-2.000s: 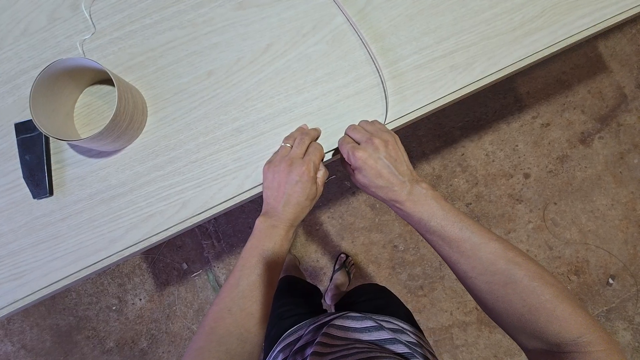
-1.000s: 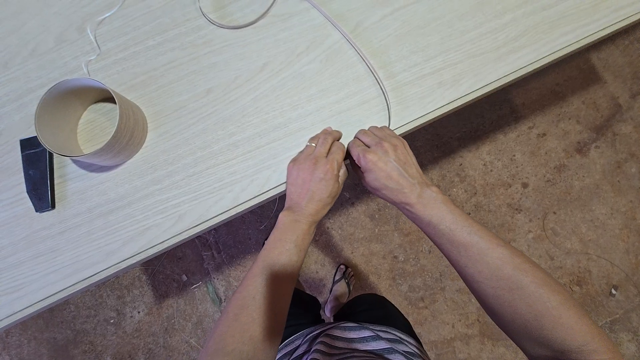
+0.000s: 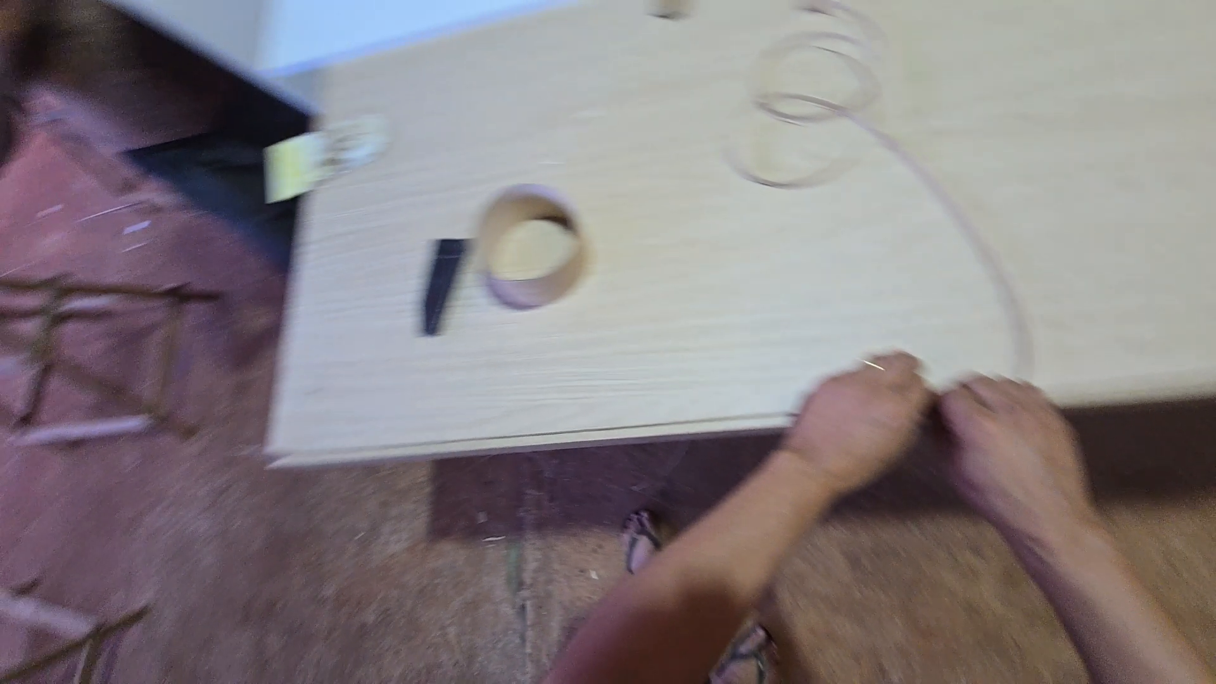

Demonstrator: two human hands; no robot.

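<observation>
My left hand [image 3: 860, 413], with a ring on one finger, and my right hand [image 3: 1012, 446] are close together at the front edge of a pale wood-grain tabletop [image 3: 684, 370]. Both are closed on a thin pale strip [image 3: 974, 233]. The strip runs from my right hand up across the tabletop into loose loops [image 3: 817, 109] near the top. My fingertips hide the part between the hands, and the view is blurred. To the left, a wide roll of wood-grain edge banding [image 3: 532, 290] stands beside a dark, tapered flat piece [image 3: 443, 287].
A yellow-and-white item [image 3: 294, 166] lies at the tabletop's far left corner. White panels [image 3: 380, 28] stand at the upper left. A metal frame [image 3: 104, 351] is on the brown floor [image 3: 332, 570] at left. My sandalled feet are below the front edge.
The view has swung left and shows the tabletop's left end and the floor beyond. Both hands remain close together at the front edge with the strip.
</observation>
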